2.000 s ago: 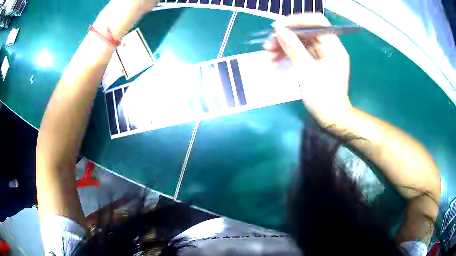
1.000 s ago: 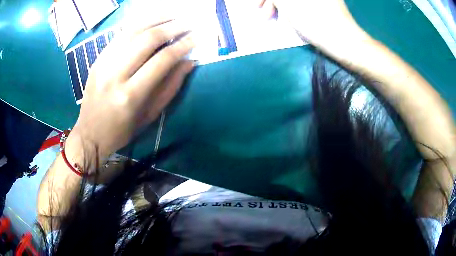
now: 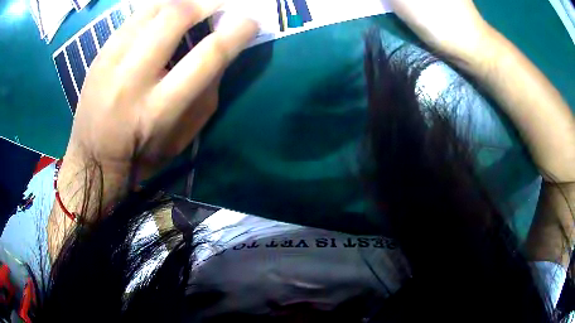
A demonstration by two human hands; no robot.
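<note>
The die-cut adhesive sheet (image 3: pixel 86 50) lies on the green mat along the top edge, with dark rectangles at its left end and a bright white part to the right. A dark strip with a teal end (image 3: pixel 294 14) shows on the white part. My left hand (image 3: pixel 148 88) rests over the sheet, fingers bent; whether it holds something is hidden by glare. My right hand (image 3: pixel 435 22) is at the top edge by the sheet's right end, its fingers cut off by the frame.
Pale cards (image 3: pixel 53 16) lie at the top left of the green mat (image 3: pixel 284 113). Dark hair hangs across the lower view. Red objects (image 3: pixel 16 287) are at the lower left, below the mat's edge.
My left hand has come from the top left down onto the sheet. The view has shifted down, so the sheet and my right hand sit higher and my right fingers are cut off.
</note>
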